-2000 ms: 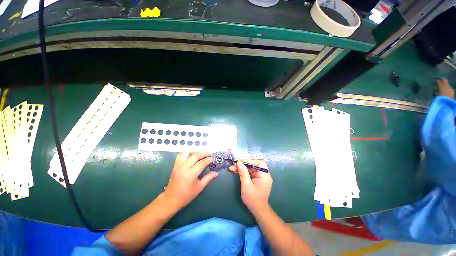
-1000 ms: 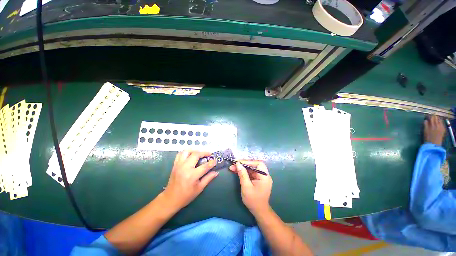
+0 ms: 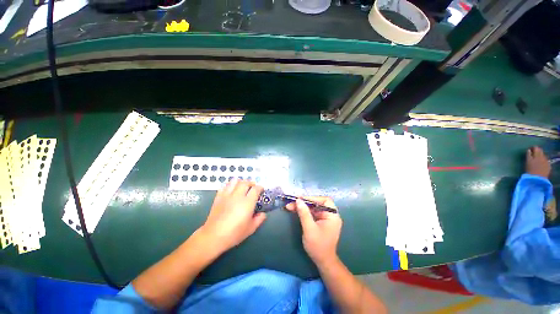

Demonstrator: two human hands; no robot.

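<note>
My left hand [image 3: 232,211] holds a small dark housing [image 3: 269,199] with round rings, just below the adhesive pad sheet. My right hand [image 3: 318,225] holds dark slim tweezers [image 3: 320,206]. Their tip points left and meets the right part of the housing; whether a pad is at the tip is too small to tell. The adhesive pad sheet [image 3: 212,173] is a white strip with two rows of black dots on its left and middle part; its right end is bare. My left fingertips lie over its lower edge.
Slanted pale sheets [image 3: 113,172] and fanned cream strips [image 3: 24,193] lie at left, white strips [image 3: 408,193] at right. A black cable [image 3: 64,141] hangs at left. A tape roll [image 3: 399,23] and yellow scrap [image 3: 177,26] are on the shelf. Another person's blue sleeve [image 3: 531,211] is at right.
The view has tilted up slightly. The left hand has shifted over the housing and the sheet's lower edge. The housing is more covered on its left. The tweezers remain at the housing.
</note>
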